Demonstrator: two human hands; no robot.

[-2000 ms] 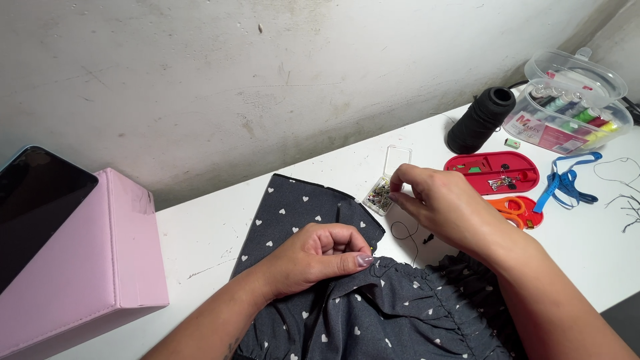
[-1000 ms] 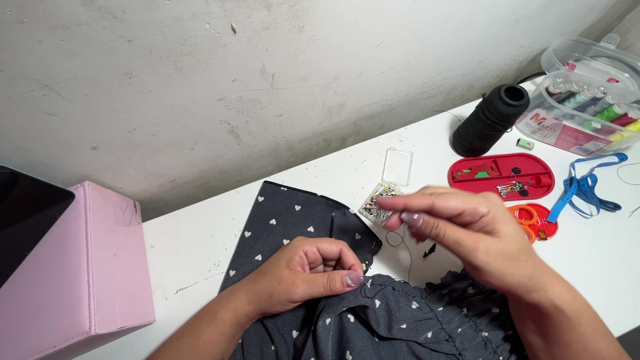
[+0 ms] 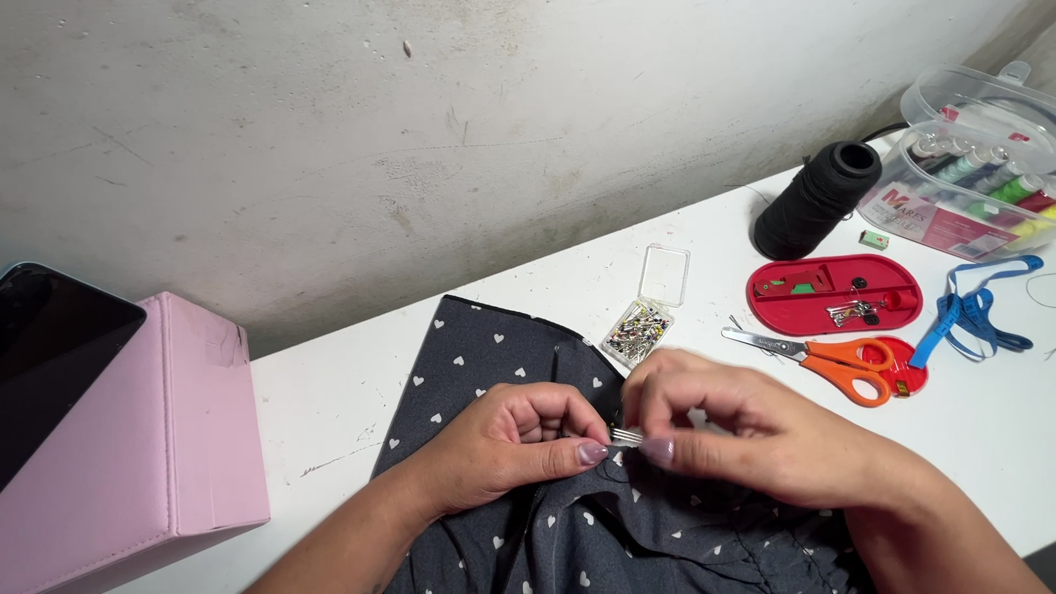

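Note:
Dark grey fabric with white hearts lies over the front of the white table, gathered toward the lower right. My left hand pinches its edge between thumb and fingers. Close beside it, my right hand has thumb and forefinger closed at the same edge, where thin, shiny metal shows between the two hands; it looks like a pin, partly hidden by the fingers. Just behind my right hand sits a clear box of ball-head pins with its lid up. Dark thread loops below my fingertips.
Orange-handled scissors rest by a red sewing-kit case. Behind stand a black thread cone and a clear tub of thread spools. A blue tape measure is at right. A pink box supports a dark-screened device at left.
My right hand has moved from beside the pin box down to the fabric edge, next to my left hand. My left hand keeps its pinch on the fabric.

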